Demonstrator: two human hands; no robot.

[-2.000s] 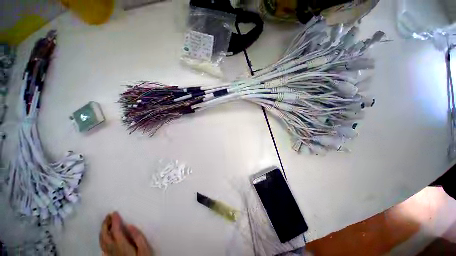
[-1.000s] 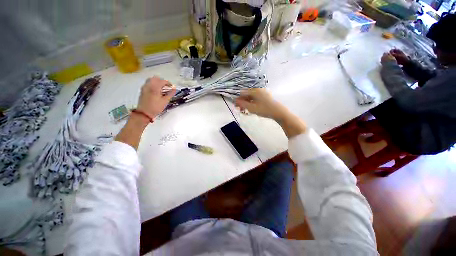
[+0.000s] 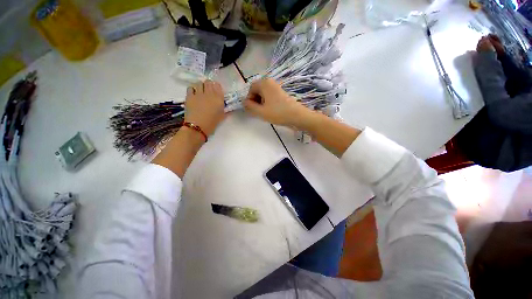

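A thick harness bundle (image 3: pixel 315 64) lies across the table, dark thin wire ends to the left, white plug ends to the right. My left hand (image 3: pixel 204 105) is closed around the bundle just right of the dark wires. My right hand (image 3: pixel 271 102) is at the bundle's middle, beside my left hand, fingers bent and pinched at the white cables. Whether a single cable is between its fingertips is hidden. A clear parts bag (image 3: pixel 195 55) with a label lies behind my left hand.
A phone (image 3: pixel 297 193) and a yellow-green cutter (image 3: pixel 235 212) lie in front. A small square box (image 3: pixel 76 150) and another harness bundle (image 3: pixel 35 233) are at left. A yellow container (image 3: pixel 67 29) stands at the back. Another person's sleeve (image 3: pixel 496 82) and a cable (image 3: pixel 446 76) are at right.
The view has moved closer to the bundle. My left hand has moved from the dark wire ends to the bundle's middle, and my right hand has come in beside it.
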